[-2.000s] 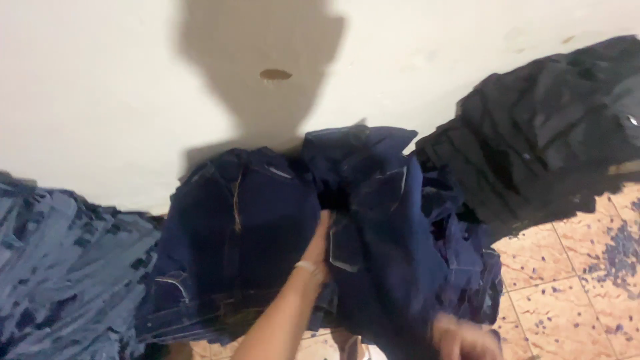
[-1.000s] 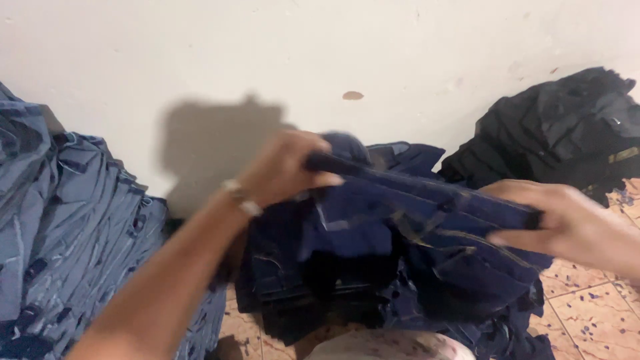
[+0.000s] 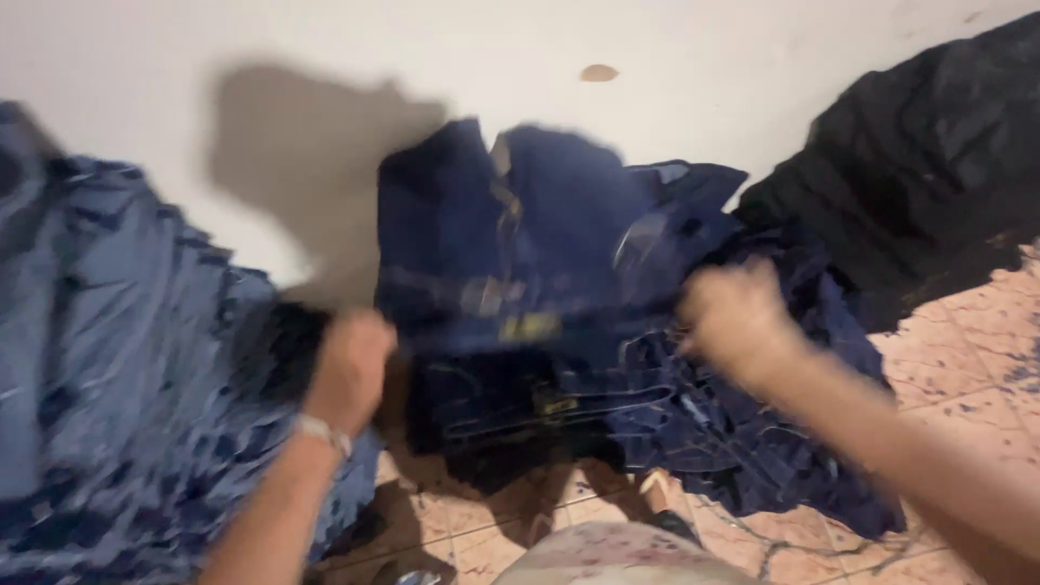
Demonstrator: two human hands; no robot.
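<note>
A dark blue denim garment (image 3: 528, 244) hangs stretched between my two hands, its waistband low with a yellowish label bearing writing. My left hand (image 3: 353, 366), with a pale band at the wrist, grips the waistband's left end. At the right end, blurred by motion, my right hand (image 3: 731, 317) closes on the same waistband. Below and behind lies a pile of more dark blue denim garments (image 3: 756, 447), one showing another label (image 3: 556, 404).
A tall stack of lighter blue denim (image 3: 122, 341) stands at the left. Black garments (image 3: 918, 179) are heaped at the right against the white wall (image 3: 731, 65). Scraps dot the tiled floor (image 3: 967, 406). A stool-like pale rounded surface (image 3: 626, 556) is at the bottom.
A second ago both hands held a dark blue garment slantwise over the pile; now the garment is spread flat towards the wall, and both hands are lower.
</note>
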